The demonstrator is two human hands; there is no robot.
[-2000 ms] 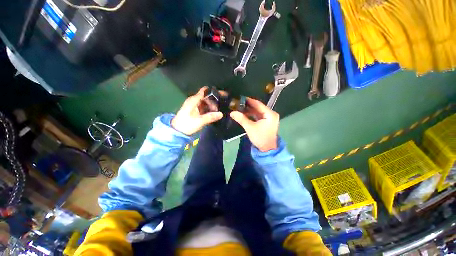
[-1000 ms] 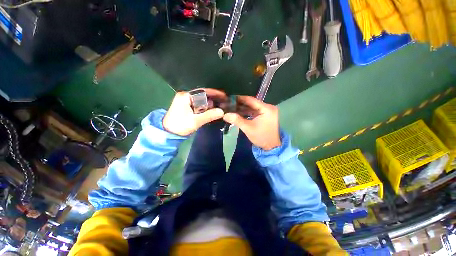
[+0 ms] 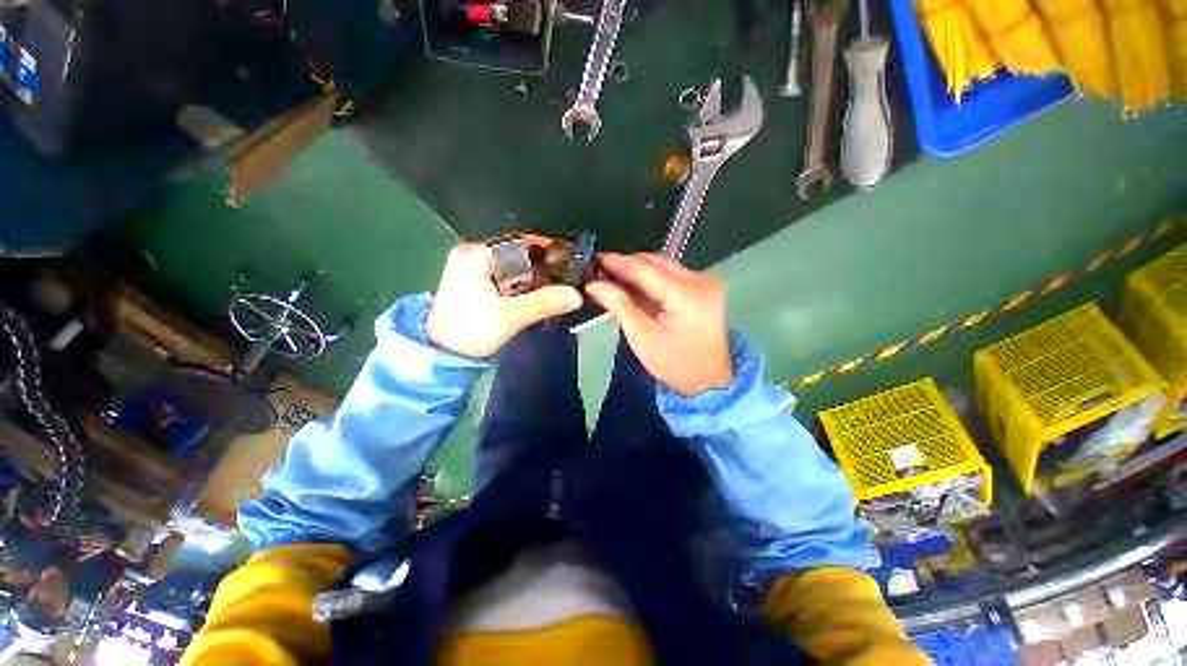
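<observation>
A small metal fitting (image 3: 513, 266), grey and block-shaped at its left end with a dark and brassy right end, is in my left hand (image 3: 478, 302). My right hand (image 3: 674, 316) has its thumb and fingertips at the fitting's dark right end; the exact contact is hard to see. The adjustable wrench (image 3: 711, 154) lies on the dark green bench just beyond my right hand. A brass-coloured part (image 3: 676, 168) lies beside it. A double-ended wrench (image 3: 595, 72) lies farther off, to its left.
A dark parts box (image 3: 488, 50) is at the top. A brown open-end wrench (image 3: 820, 111), a pale-handled tool (image 3: 866, 113) and a blue tray (image 3: 957, 128) of yellow wires lie at upper right. Yellow crates (image 3: 905, 449) stand at right on the floor. A handwheel (image 3: 279, 323) is at left.
The view has shifted, so the bench tools sit higher in it. My left hand has turned the fitting's grey block face into view. My right fingers have shifted at its dark end.
</observation>
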